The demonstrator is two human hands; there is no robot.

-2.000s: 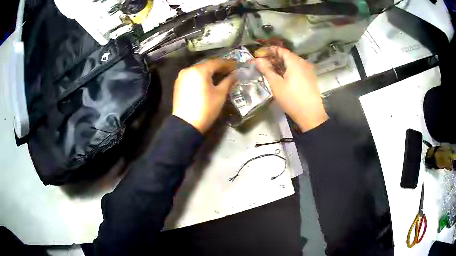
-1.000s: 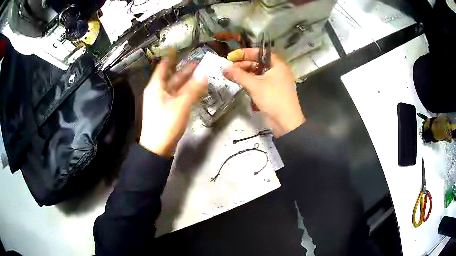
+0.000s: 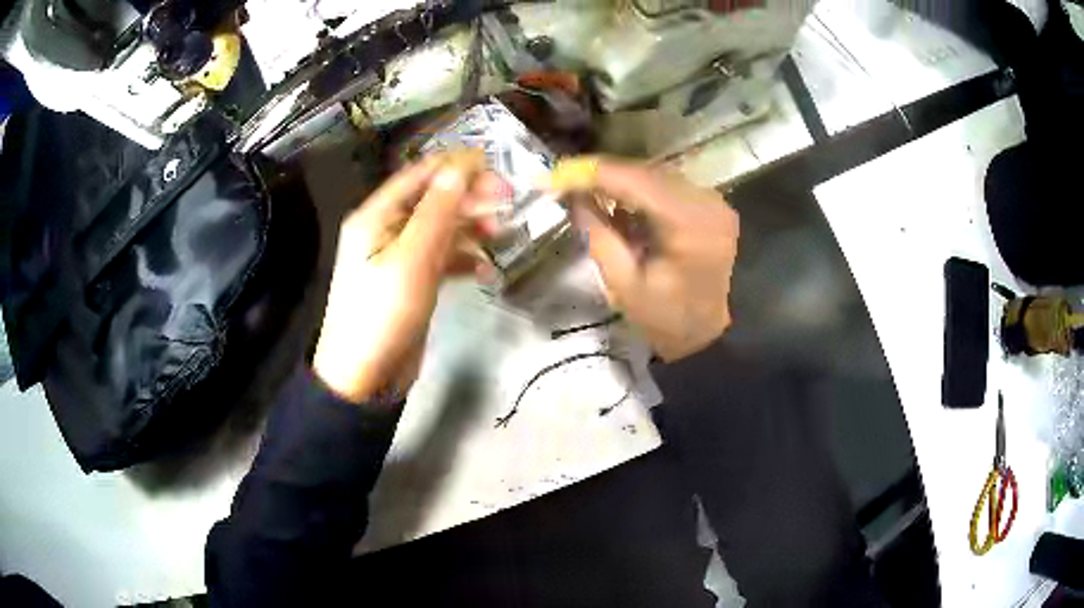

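Observation:
A small packet or box (image 3: 537,226) with a silvery, printed surface stands by the machine (image 3: 642,59), behind and between my hands. My left hand (image 3: 398,255) is raised at its left side, thumb and fingers close together. My right hand (image 3: 666,249) is at its right side, fingers bent, with a yellow cover on one fingertip. Both hands are blurred, and I cannot tell what is between their fingers. A black bag (image 3: 178,273) lies on the white tabletop at the left. A dark cord (image 3: 553,371) lies curled on the table below my hands.
On the right-hand white table (image 3: 880,214) lie a black phone-like slab (image 3: 965,333), scissors with red and yellow handles (image 3: 995,499), a brownish object (image 3: 1044,324) and crumpled clear plastic with a green bit (image 3: 1060,481). A yellow and black item (image 3: 214,62) is at the upper left.
The view has shifted, so the bag sits further left. My hands moved off the packet, then came closer together in front of it. The dark tips seen in my right hand one second ago no longer show clearly.

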